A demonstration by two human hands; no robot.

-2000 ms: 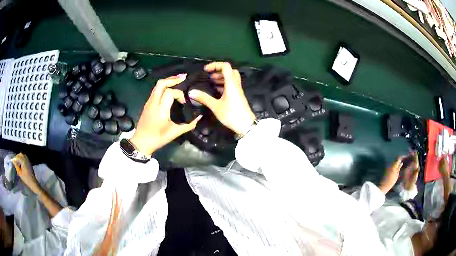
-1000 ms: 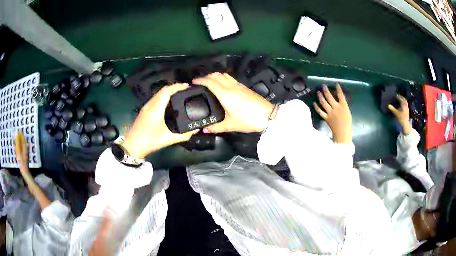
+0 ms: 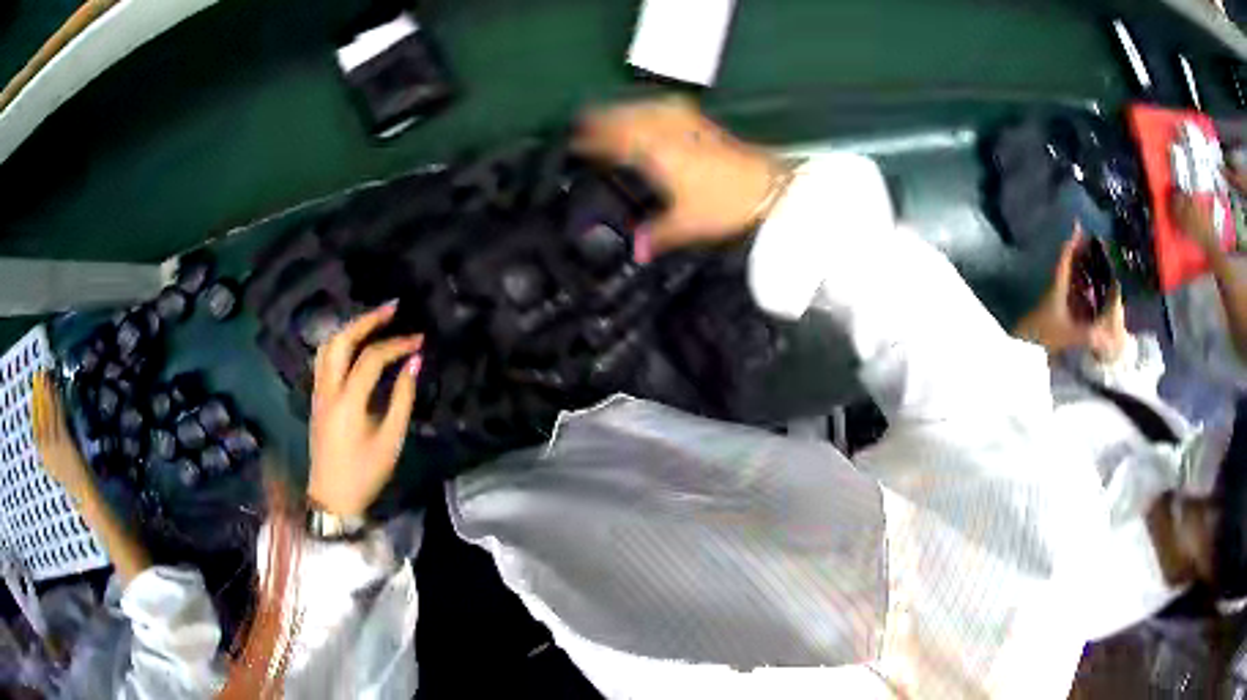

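Observation:
A pile of black housings lies on the dark green worktop in front of me, blurred; I cannot tell which have caps fitted. My left hand is at the pile's left part, fingers apart and bent, with nothing seen in it. My right hand is over the pile's far right part, against a black housing; it is blurred and I cannot tell if it grips it. Black button caps lie in a loose heap to the left.
A white parts tray is far left, with a neighbour's hand on it. A green conveyor runs behind, carrying a dark unit and a white-topped unit. A neighbour's hands and a red tray are at right.
The housing held between both hands is no longer held up there. My hands have parted, the left lower and the right farther out. The view has turned, and the conveyor units show farther left.

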